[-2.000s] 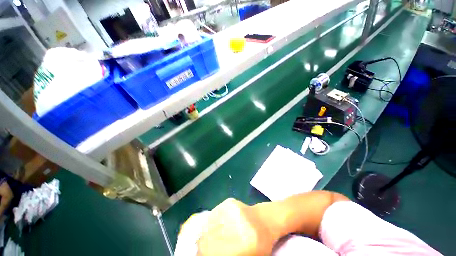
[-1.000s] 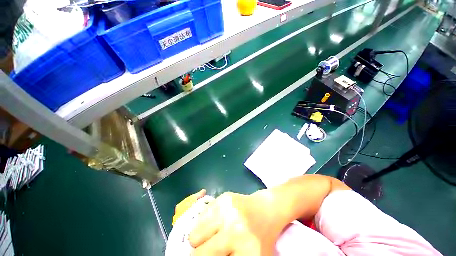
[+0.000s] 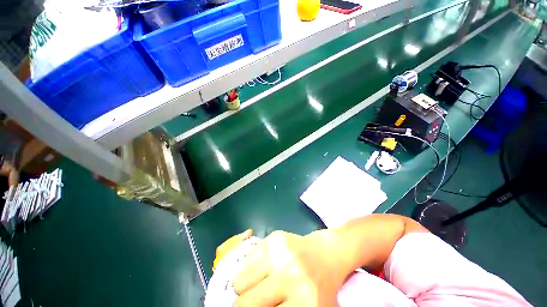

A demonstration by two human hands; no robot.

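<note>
My right hand (image 3: 282, 273) is at the bottom centre, its arm coming in from the right out of a pink sleeve. Its fingers are curled over a white object (image 3: 223, 282) with small dark marks, cut off by the bottom edge; I cannot tell what it is. A yellow-covered finger of my left hand (image 3: 231, 247) shows at the far side of this object; the rest of that hand is hidden. A stack of white sheets or pads (image 3: 345, 190) lies on the green bench just beyond my right forearm.
A grey-black box (image 3: 411, 120) with cords, a solder-like spool (image 3: 405, 80) and a black device (image 3: 450, 83) stand on the bench. Blue bins (image 3: 210, 48) sit on the raised shelf. A metal post (image 3: 66, 129) is at left, white panels (image 3: 33, 195) beyond it. A black fan (image 3: 489, 201) stands right.
The view has tipped down and shifted slightly since two seconds ago. The yellow-covered finger now shows more clearly beside the white object. My right hand stays over it.
</note>
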